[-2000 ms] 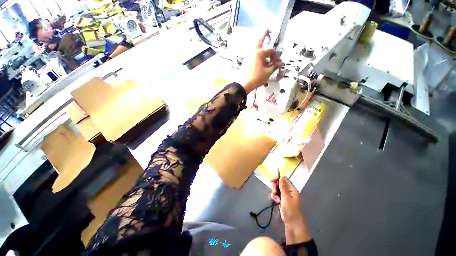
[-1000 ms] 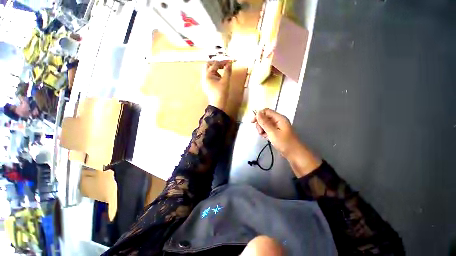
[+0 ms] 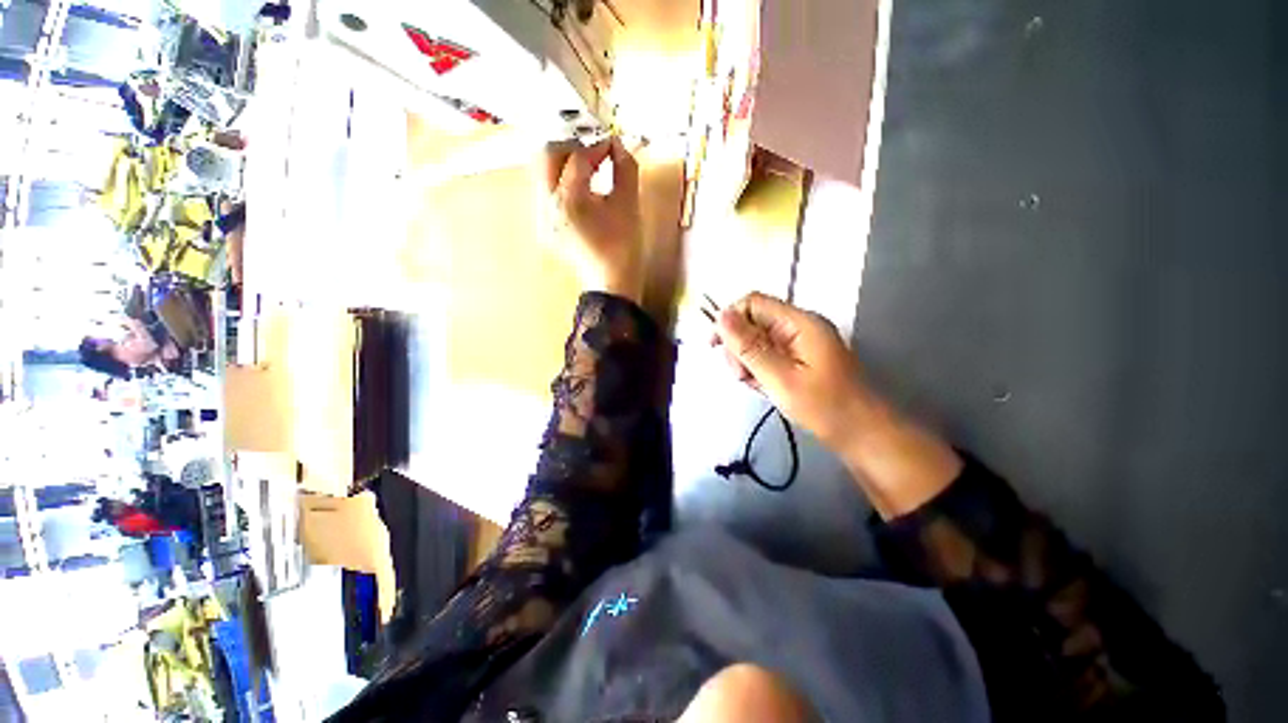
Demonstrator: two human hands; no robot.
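Observation:
The white sewing machine head (image 3: 466, 64) with red logo is at the top. My left hand (image 3: 596, 212) is under it at the needle area, thumb and fingertips close together; glare hides whether they pinch a thread. My right hand (image 3: 798, 360) is shut on slim snips or tweezers (image 3: 711, 307), tips pointing up-left, with a black cord loop hanging below. A tan panel (image 3: 487, 283) lies flat left of my left forearm. A yellow pad (image 3: 770, 212) and a pink-brown card (image 3: 812, 85) are up right of my left hand.
Stacked brown panels (image 3: 332, 403) with dark edges stand on the left, and another tan piece (image 3: 339, 530) is below them. The dark grey table (image 3: 1059, 283) is on the right. A person (image 3: 134, 346) is at far left.
Over two seconds my left hand has come down from above the machine head to the needle area. My right hand still holds the tool. The view has turned and moved closer.

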